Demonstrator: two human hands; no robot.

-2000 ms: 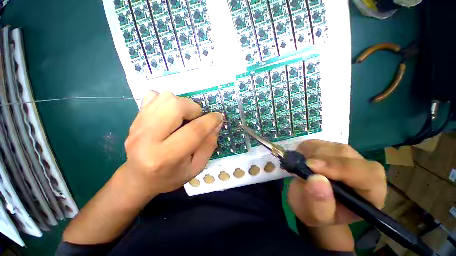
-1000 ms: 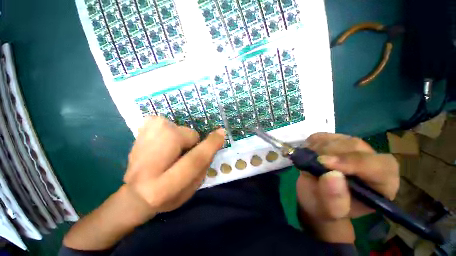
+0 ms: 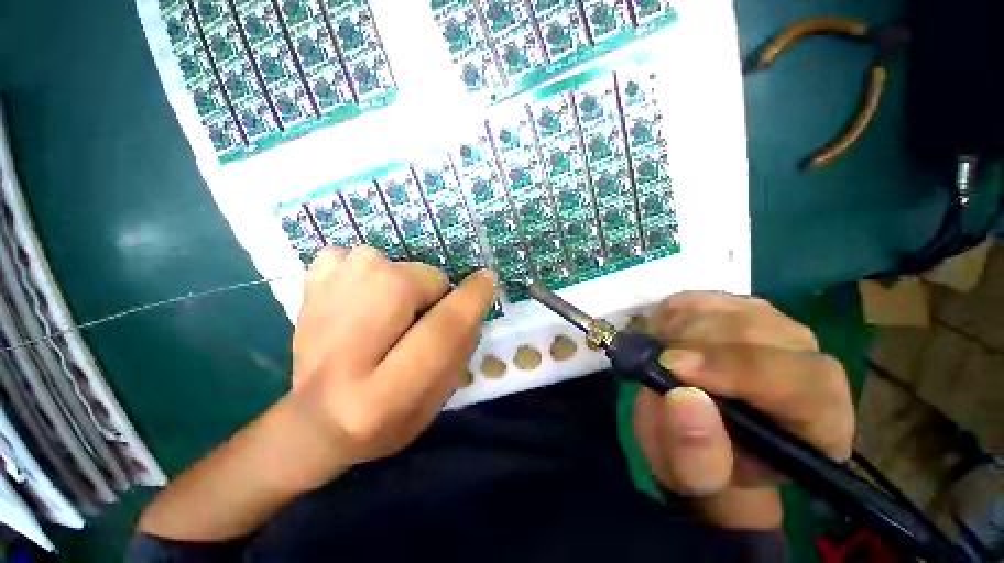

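Note:
Green PCB panels (image 3: 584, 176) lie on a white tray (image 3: 705, 165) with tan round holes along its near edge. My right hand (image 3: 738, 407) holds a black soldering iron (image 3: 650, 363) with a brassy collar; its metal tip is at the near edge of the lower panels, just right of my left fingertips. My left hand (image 3: 380, 346) is closed, thumb and finger pinched, over the lower left panel. A thin silvery solder wire (image 3: 165, 306) runs from the left edge into my left hand; its end at the fingertips is too small to tell.
Stacked trays (image 3: 66, 363) with wavy edges stand at the left. Pliers with orange-brown handles (image 3: 853, 116) lie open at the upper right. A black box (image 3: 963, 88) with a plugged-in cable is at the right. Cardboard boxes (image 3: 925, 341) are below the bench at the lower right.
The tray and panels sit further left and higher in view than two seconds ago. Both hands are now at the panels' near edge. The iron tip has come closer to my left fingertips since one second ago.

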